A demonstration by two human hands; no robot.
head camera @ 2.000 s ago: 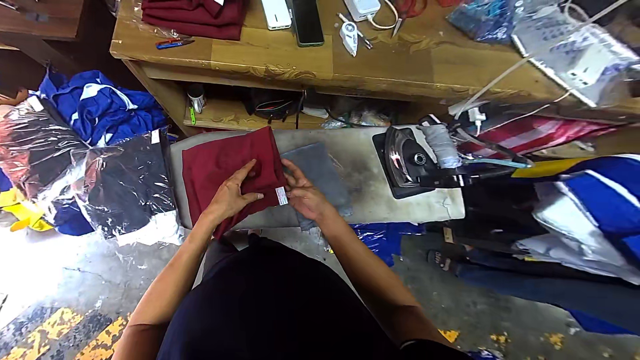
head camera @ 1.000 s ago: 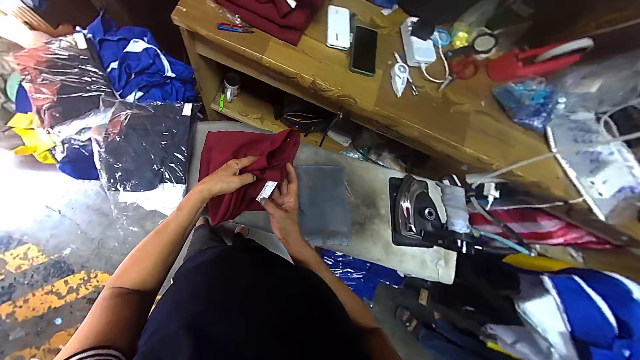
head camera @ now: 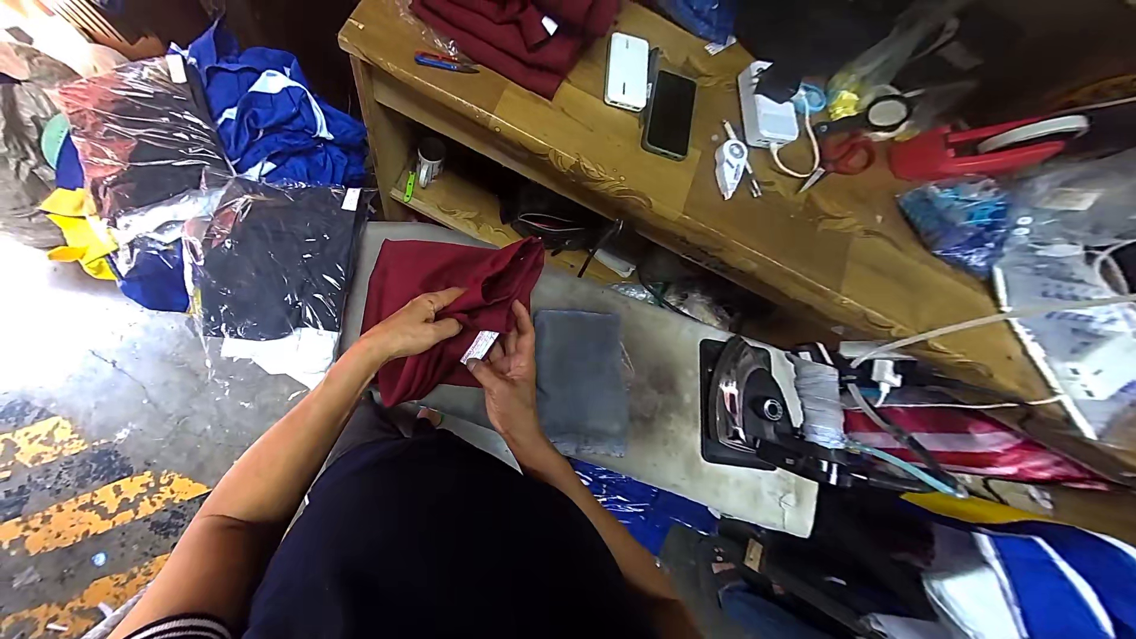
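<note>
A dark red folded garment (head camera: pixel 413 275) lies on the left end of an ironing board (head camera: pixel 670 444). My left hand (head camera: pixel 415 327) grips its fabric near the middle, fingers partly hidden in the folds. My right hand (head camera: pixel 510 373) holds the garment's right edge, with a small white label (head camera: pixel 480 347) by its thumb and fingers. The garment's upper right corner is raised and its layers stand apart. Beside my right hand a grey-blue cloth (head camera: pixel 581 382) lies flat on the board. An iron (head camera: pixel 750 404) rests on a dark pad further right.
Behind the board, a wooden table (head camera: pixel 621 209) holds more red garments (head camera: pixel 524 40), a smartphone (head camera: pixel 669 115), a white power bank (head camera: pixel 627 71), scissors (head camera: pixel 839 158) and a red tape dispenser (head camera: pixel 985 151). Plastic-wrapped dark clothes (head camera: pixel 275 257) are at the left. Cables run near the iron.
The garment lay flatter two seconds ago; its upper right part is now lifted and opened. My right hand has moved from its right side onto the label area. The view has turned.
</note>
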